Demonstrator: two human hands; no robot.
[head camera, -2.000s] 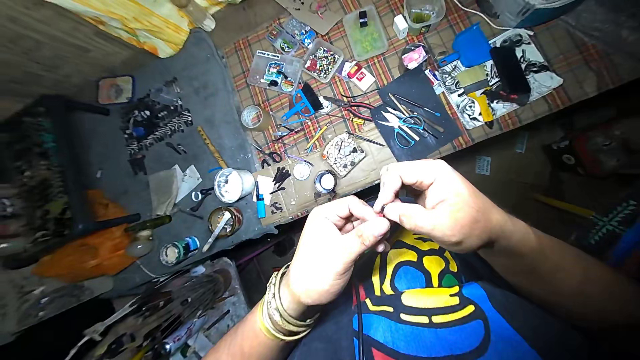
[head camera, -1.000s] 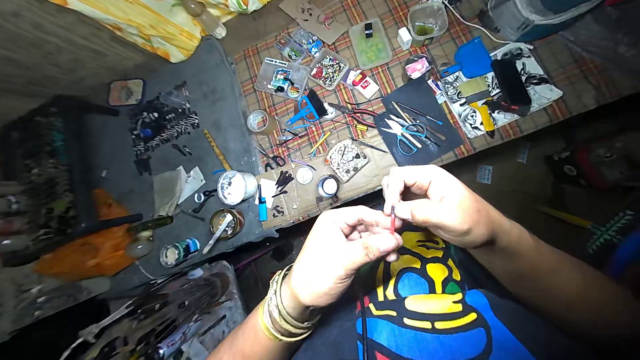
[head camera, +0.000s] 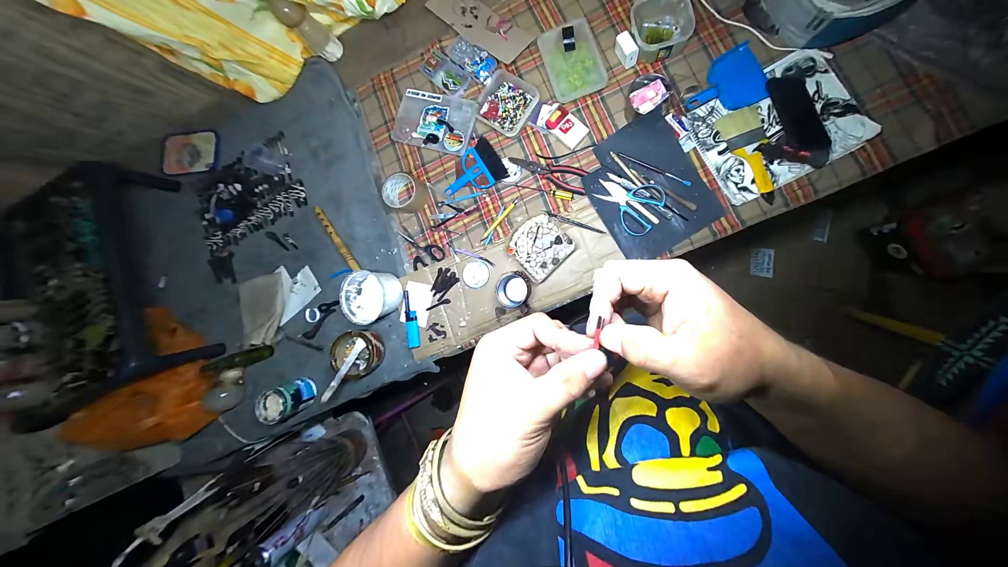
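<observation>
My left hand (head camera: 528, 394), with several bangles (head camera: 445, 500) on its wrist, pinches a small red and black piece (head camera: 598, 332) between thumb and fingers. My right hand (head camera: 685, 331) grips the piece's upper end, so the fingertips of both hands nearly meet around it. What exactly the piece is cannot be told. Both hands are above my lap, in front of a shirt with a colourful print (head camera: 677, 472). Beyond them on the bench lie blue-handled scissors (head camera: 634, 206), pliers with dark red handles (head camera: 555, 169), a tray of pale fragments (head camera: 542, 248) and a small open jar (head camera: 513, 290).
A plaid cloth (head camera: 378, 102) covers part of the bench, which holds a box of beads (head camera: 508, 102), a roll of tape (head camera: 399, 190), a white tub (head camera: 368, 298) and a blue lighter (head camera: 412, 323). A bin of tools (head camera: 315, 488) stands at lower left. The bench's front edge runs just past my hands.
The red part of the piece, barely visible two seconds ago, shows between my fingertips. Both hands have stayed close together, with small shifts of the fingers.
</observation>
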